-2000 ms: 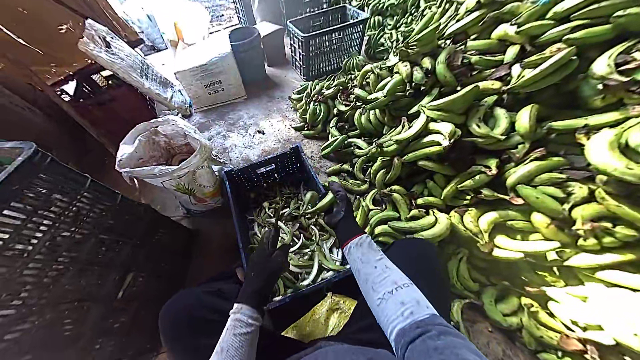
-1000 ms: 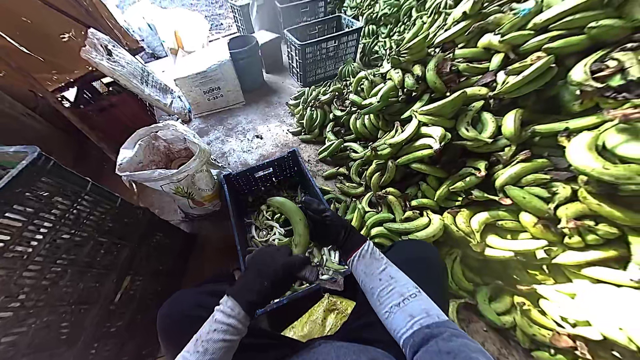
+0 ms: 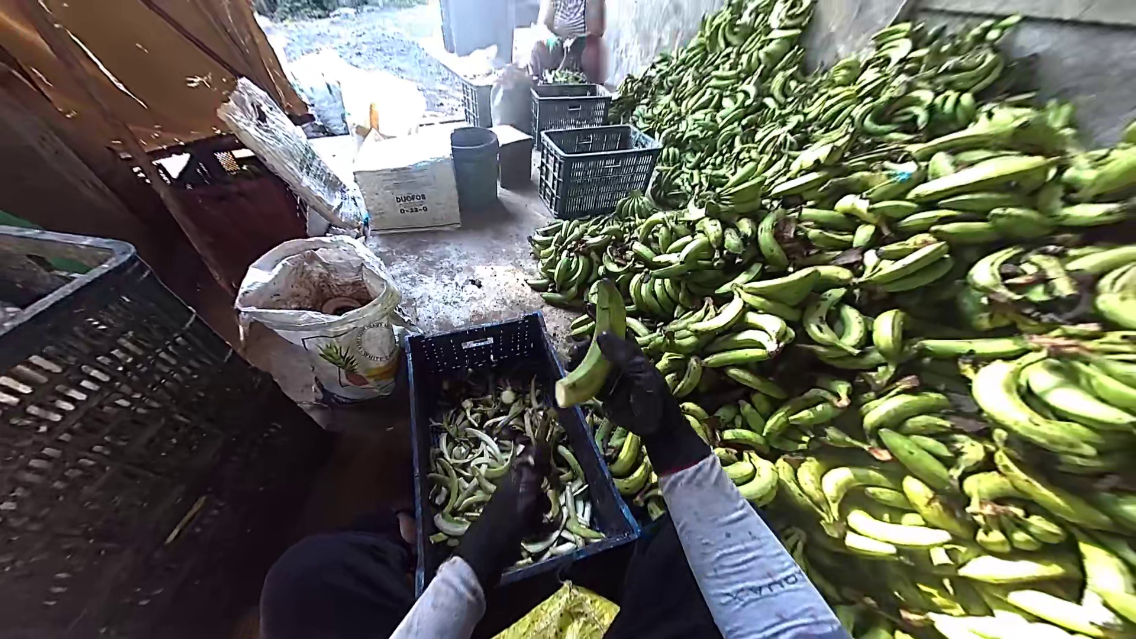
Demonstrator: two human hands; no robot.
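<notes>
Black gloves cover both hands. My right hand (image 3: 635,386) grips a green plantain (image 3: 593,351), held upright and slightly tilted at the right rim of a blue plastic crate (image 3: 415,444). My left hand (image 3: 515,506) is low over the crate, above the peels; its fingers blend with the dark contents, so what it holds cannot be told. Strips of green and pale plantain peel (image 3: 479,444) lie in the crate between my knees. A large heap of green plantains (image 3: 799,293) spreads along the right side, close to my right hand.
A white woven sack (image 3: 319,328) stands left of the crate. At far left is a tall black slatted crate (image 3: 115,399). Farther back are a white box (image 3: 408,191), a grey bucket (image 3: 476,169) and a black crate (image 3: 595,173). A person (image 3: 568,35) is at the back. Yellow sacking (image 3: 564,614) lies in front.
One second ago a plantain was between both hands over the crate. Now my right hand holds one at the right rim, and my left is lower, apart from it. The view has tilted up.
</notes>
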